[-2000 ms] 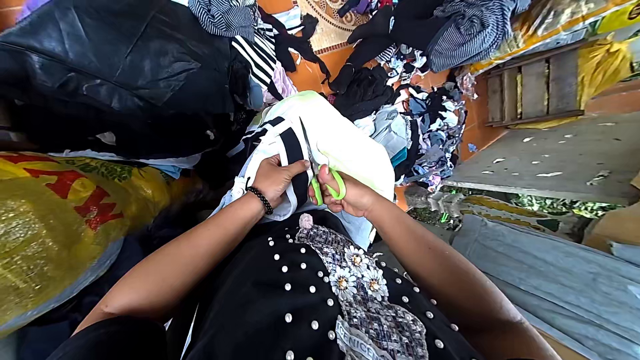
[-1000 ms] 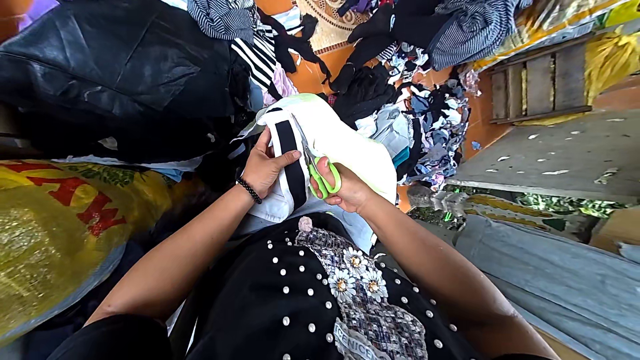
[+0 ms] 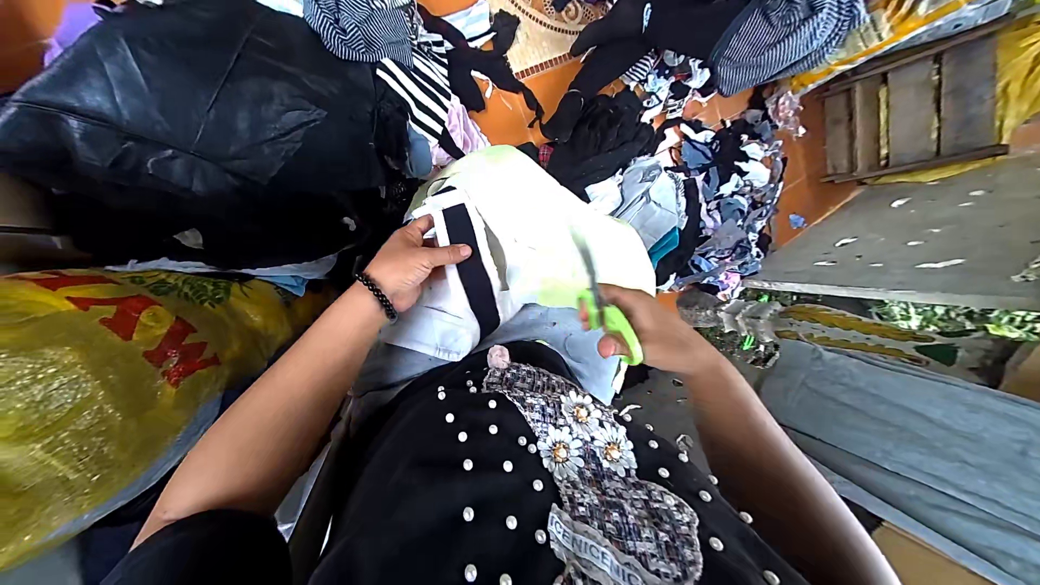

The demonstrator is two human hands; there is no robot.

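My left hand [image 3: 414, 264] grips a white fabric piece with a black stripe [image 3: 469, 268], its thumb lying on the stripe. White cloth [image 3: 544, 219] is spread over my lap beneath both hands. My right hand [image 3: 650, 329] holds scissors with bright green handles [image 3: 619, 329], to the right of the striped piece. The scissor blades point up and away from me over the white cloth; they are blurred and look closed together, apart from the striped edge.
A pile of fabric scraps [image 3: 731, 203] lies on the orange tiles, beside black clothing [image 3: 605, 138]. At the left are a large black bag [image 3: 195, 106] and a yellow plastic sack [image 3: 106, 406]. A wooden slatted piece [image 3: 914, 106] and a grey ledge [image 3: 910, 244] are at the right.
My right hand has moved the scissors rightward, away from the striped piece, where the blades were before. My left hand still holds the striped piece.
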